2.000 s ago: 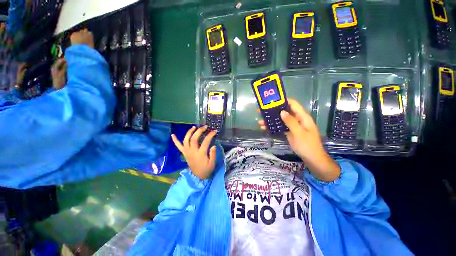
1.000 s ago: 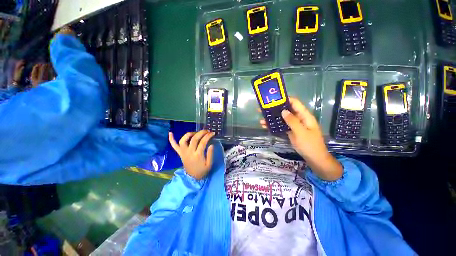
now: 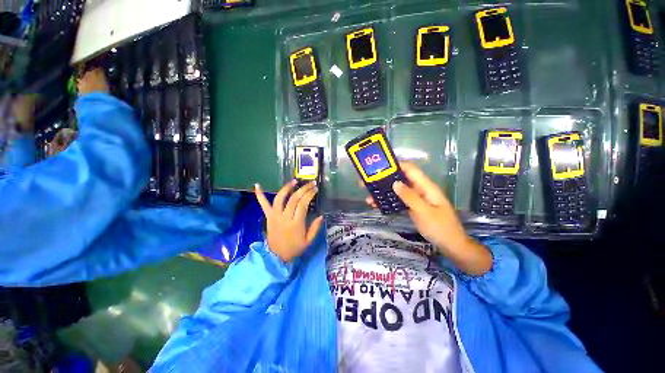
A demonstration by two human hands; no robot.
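My right hand [image 3: 426, 207] holds a keypad phone [image 3: 375, 164] with a yellow frame, above the front row of the clear blister tray [image 3: 467, 115]. Its screen is lit blue with reddish letters. My left hand [image 3: 289, 218] has its fingers spread, with the fingertips on the lower keypad of another phone [image 3: 308, 164] lying in the tray's front left pocket; that screen is lit. Two phones with bright screens lie front right, one [image 3: 502, 171] beside the other [image 3: 568, 178]. Several phones with dark screens lie in the back row, such as this phone [image 3: 363, 67].
At the left, another person's blue sleeve [image 3: 80, 189] reaches over a black tray [image 3: 171, 116]. A white board [image 3: 131, 25] lies behind it. More phones [image 3: 649, 135] lie at the right edge. A small white scrap [image 3: 335, 71] lies between two back phones. Green mat [image 3: 240, 109] shows left of the clear tray.
The held phone's screen went from letters to another graphic and back to letters. Two back-row screens lit earlier are now dark. My left fingertips have moved further over the front left phone.
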